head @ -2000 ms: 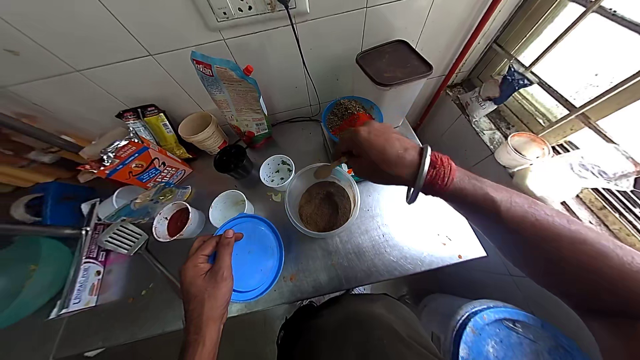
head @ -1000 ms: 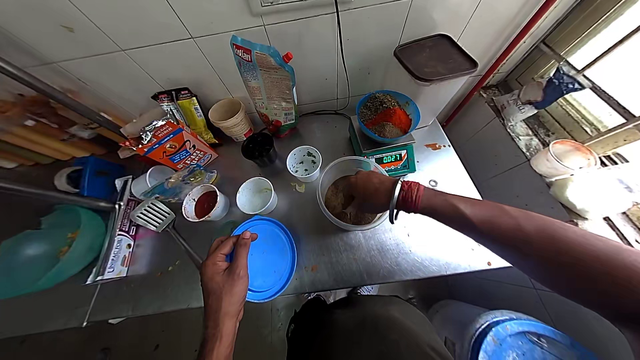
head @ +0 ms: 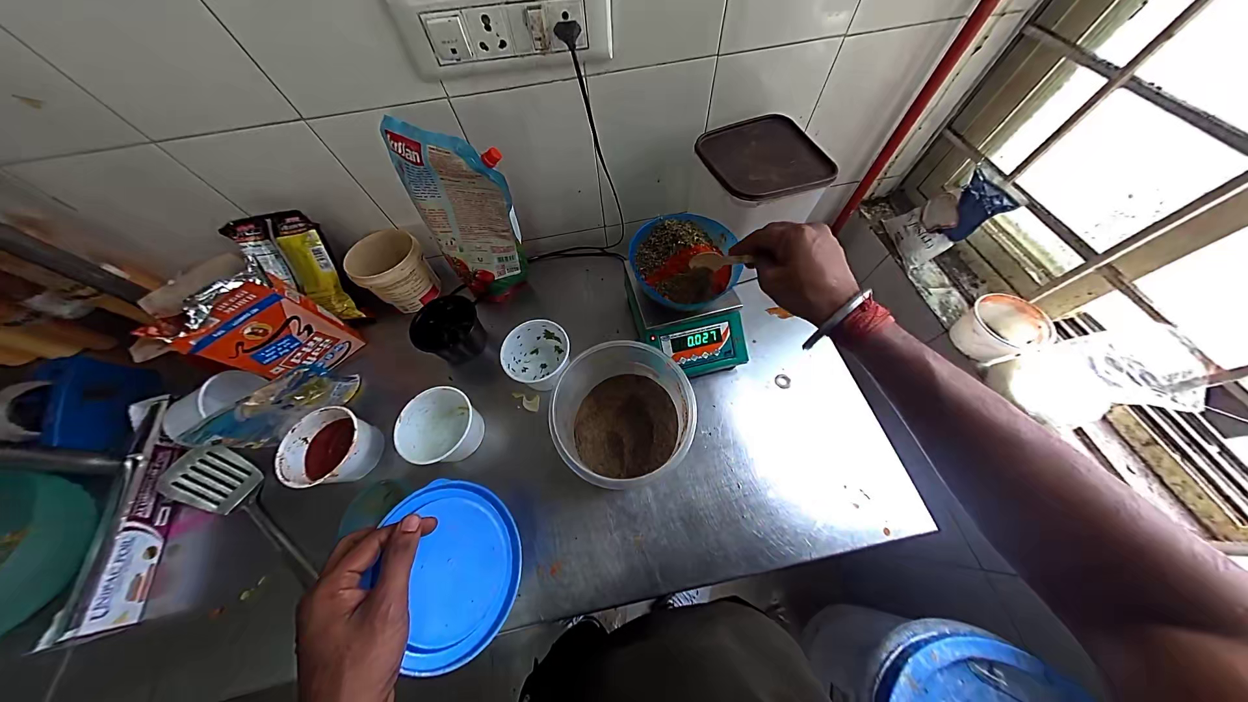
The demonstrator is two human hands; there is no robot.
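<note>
My left hand (head: pixel 363 595) grips the edge of a round blue plastic lid (head: pixel 458 580) near the counter's front edge. Over the blue bowl (head: pixel 733 234), my right hand (head: pixel 801 268) holds a small wooden spoon (head: pixel 710 261). The bowl, with red powder and dried herbs inside, rests on a green digital scale (head: pixel 707 343) whose display is lit. In front of the scale stands a clear plastic tub (head: pixel 624 475) of brown powder, hollowed in its middle. What the spoon carries cannot be made out.
White cups (head: pixel 439 425), a red-stained cup (head: pixel 353 447), a black cup (head: pixel 448 330) and a slotted turner (head: pixel 212 480) are left of the tub. Behind stand a sauce pouch (head: pixel 453 200) and a brown-lidded container (head: pixel 765 156). A blue-lidded drum (head: pixel 980 673) is at lower right.
My right hand has moved from the tub of brown powder to the blue bowl on the scale, with the wooden spoon in it. My left hand still holds the blue lid.
</note>
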